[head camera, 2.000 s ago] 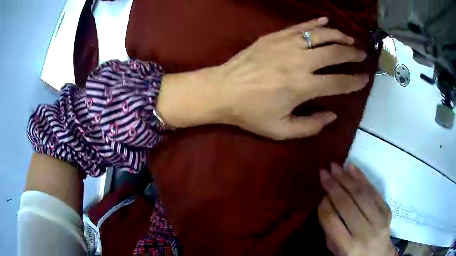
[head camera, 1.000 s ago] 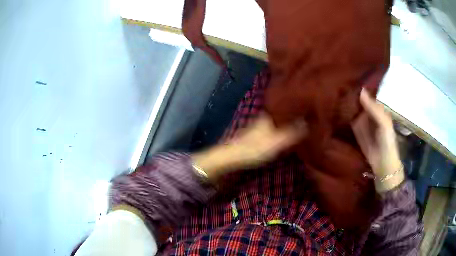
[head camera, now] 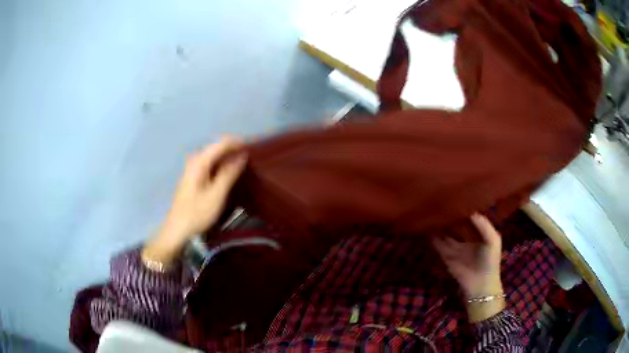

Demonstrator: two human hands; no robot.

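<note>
The rust-red garment piece (head camera: pixel 414 165) stretches from the machine table across to the lap. My left hand (head camera: pixel 207 183), slightly blurred, grips its left end, fingers curled over the cloth edge. My right hand (head camera: pixel 472 258) is at its lower edge, thumb up, fingers partly under the cloth; the cloth is pinched there. A narrow band (head camera: pixel 393 72) of the same cloth hangs at the table edge. A darker maroon bundle (head camera: pixel 241 283) with a pale cord lies below my left hand.
The white machine table (head camera: pixel 579 200) curves along the right, with its wooden edge. Blurred machine parts (head camera: pixel 614 117) show at the far right. A pale blue-grey surface (head camera: pixel 124 124) fills the left. The checked apron (head camera: pixel 386 296) covers the lap.
The cloth's near end has been drawn left and spread sideways. My left hand has moved left with it. My right hand has moved lower. The view has shifted.
</note>
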